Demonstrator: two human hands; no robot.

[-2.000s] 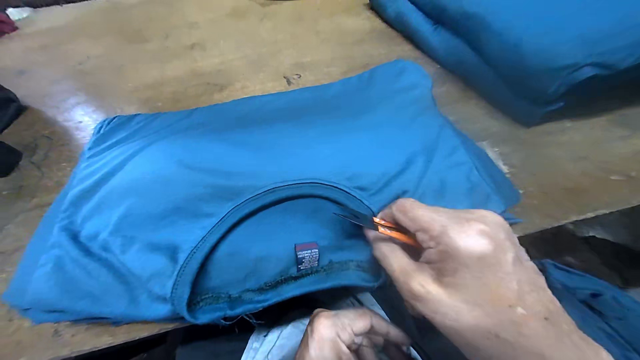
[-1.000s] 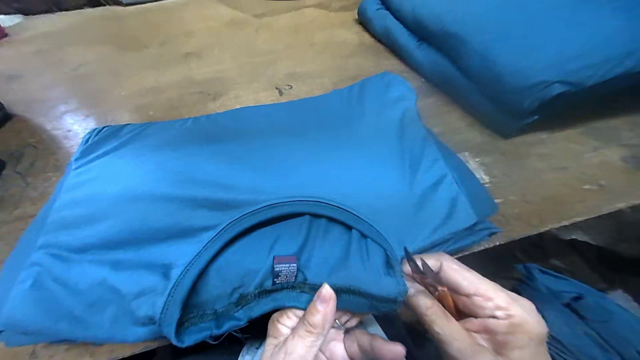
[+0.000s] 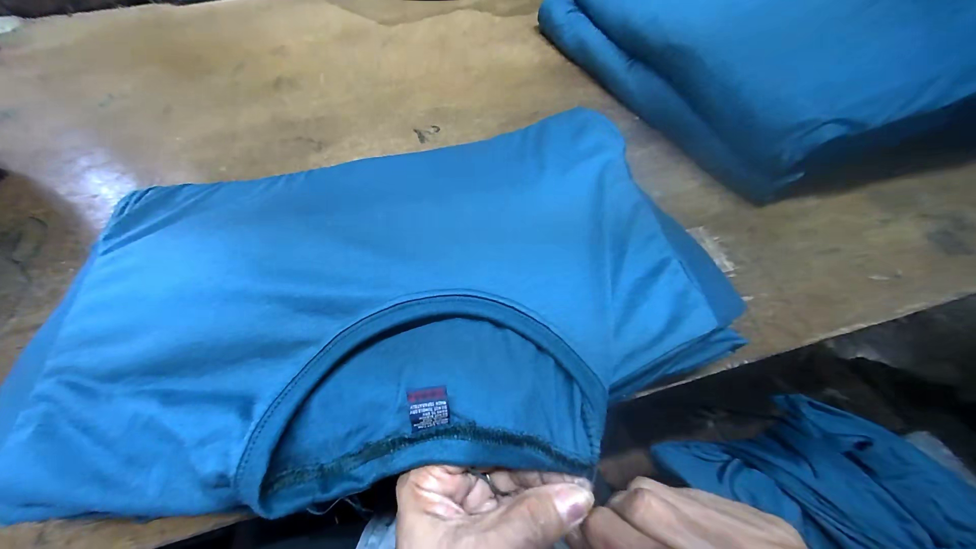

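A blue T-shirt (image 3: 366, 229) lies folded on the wooden table, its ribbed neckline (image 3: 457, 301) facing me and hanging over the near edge. Inside the collar is a small printed label (image 3: 428, 409) beside a dark overlocked seam (image 3: 366, 456). My left hand (image 3: 488, 507) pinches the back of the collar near its right end, thumb on top. Close against it, at the collar's right corner, is my right hand (image 3: 679, 515), fingers curled; what it holds is hidden. No thread snips show in the current view. Loose threads (image 3: 343, 503) hang below the collar at left.
Another folded blue fabric bundle (image 3: 747, 84) lies at the back right of the wooden table (image 3: 252, 84). Beyond the table's near edge at lower right is a crumpled heap of blue fabric (image 3: 823, 473), with dark material around it.
The orange-handled snips, seen in my right hand before, are out of sight. My left hand has come up to the collar, and my right hand has moved lower, beside it.
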